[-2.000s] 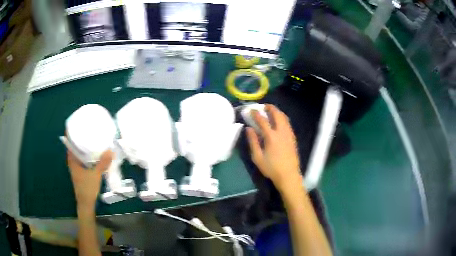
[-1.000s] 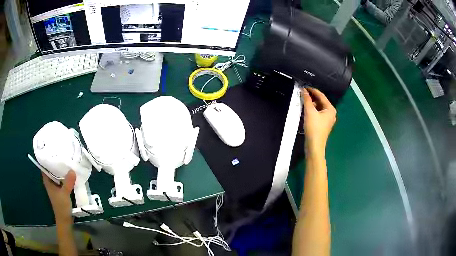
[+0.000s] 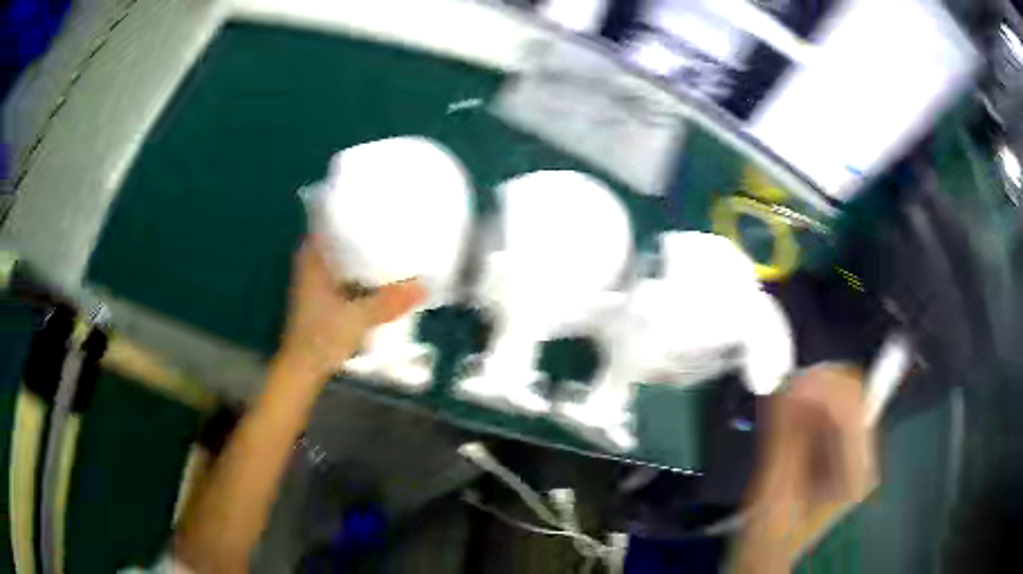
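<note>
Three white cameras stand in a row on the green bench: left [image 3: 398, 213], middle [image 3: 567, 235] and right [image 3: 684, 320]. My left hand [image 3: 325, 314] grips the lower left side of the left camera's head, thumb in front. My right hand [image 3: 813, 443] is blurred, low at the right, between the right camera and the white label strip [image 3: 888, 376]. A white rounded shape [image 3: 767, 345], perhaps the mouse, lies just above its fingers. Whether my right hand holds anything cannot be told.
A yellow tape roll [image 3: 785, 241] and a pale grey tray or bag [image 3: 595, 112] lie behind the cameras. The monitor [image 3: 864, 95] is at the upper right. White cables [image 3: 538, 499] hang below the bench's front edge. A small pale blue piece [image 3: 740, 424] lies by my right hand.
The view has swung left and tilted. My right hand has left the printer's strip outlet and is now lower, near the right camera. My left hand stays on the left camera.
</note>
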